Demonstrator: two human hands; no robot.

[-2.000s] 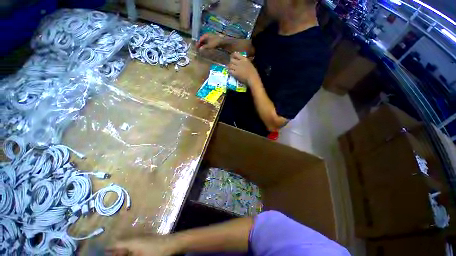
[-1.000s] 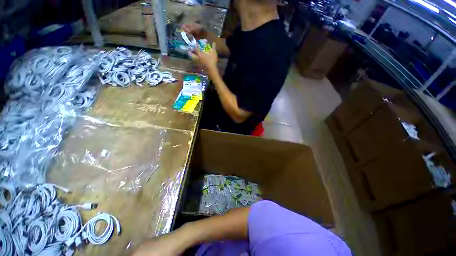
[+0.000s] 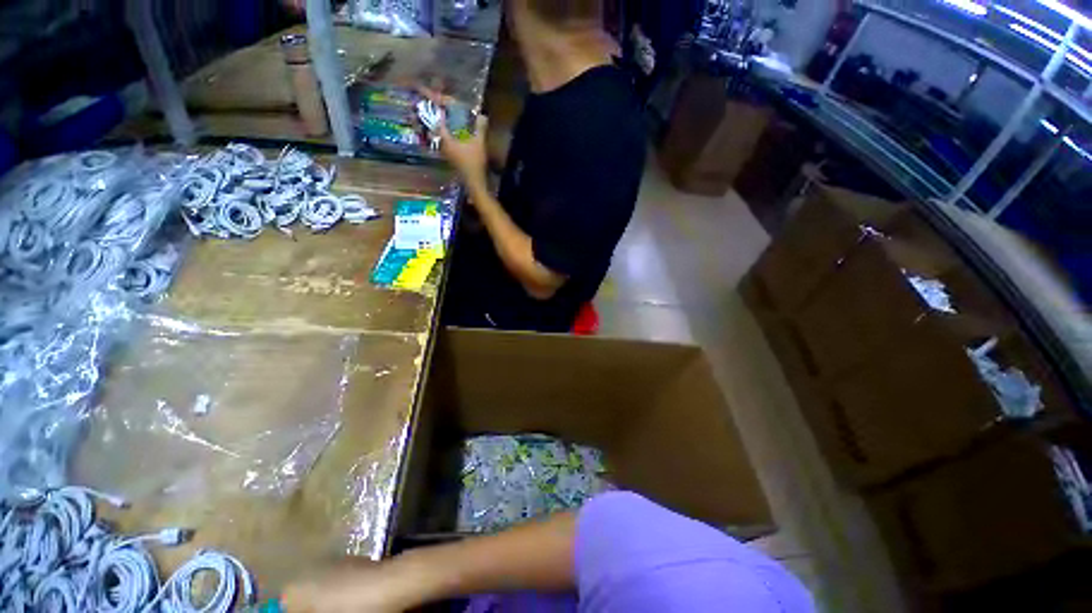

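The wearer's right forearm reaches from a purple sleeve over the table's front edge. My right hand [image 3: 329, 592] is blurred and cut off by the bottom edge. A small teal bit [image 3: 271, 607] shows at its fingers; what it grips cannot be told. My left hand is not in view. A heap of coiled white cables [image 3: 72, 557] lies at the lower left of the brown table [image 3: 275, 269], with one loose coil [image 3: 206, 584] just left of my right hand.
An open carton [image 3: 671, 419] below the table edge holds many packed bags [image 3: 527, 479]. Clear plastic [image 3: 228, 407] and bulk cables [image 3: 60, 240] cover the left side. A person in black [image 3: 587, 180] holds a white cable. Teal-yellow bags [image 3: 413, 246] lie beside them. Brown cartons [image 3: 862, 347] stand right.
The view has swung right and the table things sit further left and lower. The other person's hands now hold a white cable; two seconds ago they were at the bags on the table.
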